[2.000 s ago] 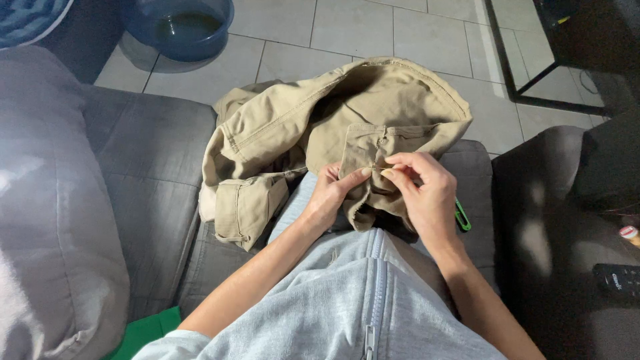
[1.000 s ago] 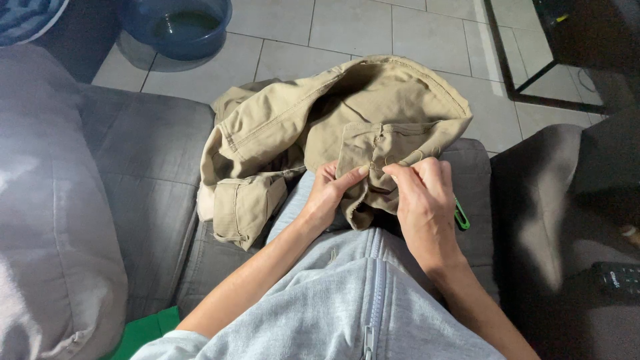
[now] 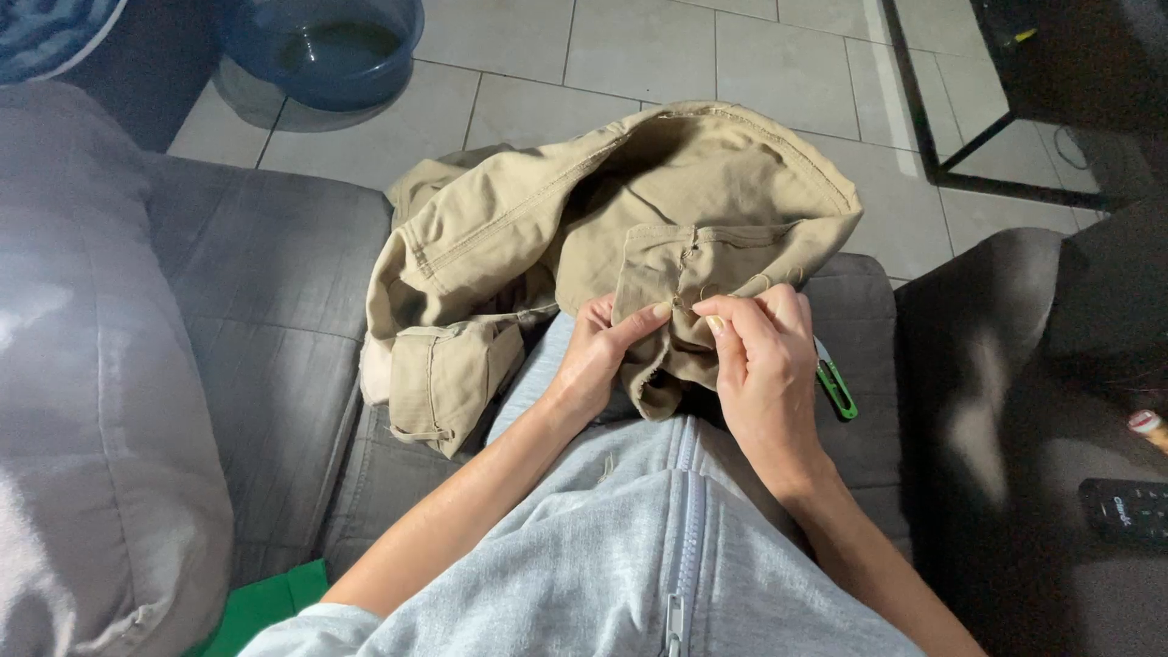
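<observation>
A khaki cloth garment (image 3: 721,182) lies bunched across my lap and the seat. My left hand (image 3: 602,351) pinches its edge beside a seam, thumb on top. Close to the thumb, the fingertips of my right hand (image 3: 766,356) are pinched together at the seam; whether a needle is between them is too small to tell. Loose thread (image 3: 757,281) curls on the cloth above my right hand. A green-handled thread snipper or small cutter (image 3: 835,388) rests on the seat just right of that hand, its upper end partly hidden.
Grey sofa cushions (image 3: 265,265) surround my lap, with a pale pillow (image 3: 91,365) at left and a green item (image 3: 265,607) below it. A blue basin (image 3: 328,55) stands on the tiled floor. A black remote control (image 3: 1127,511) lies at right, near a dark-framed table (image 3: 926,137).
My right hand has shifted slightly at the seam, and its fingertips are now nearer my left thumb than one second ago. My left hand keeps its hold on the garment.
</observation>
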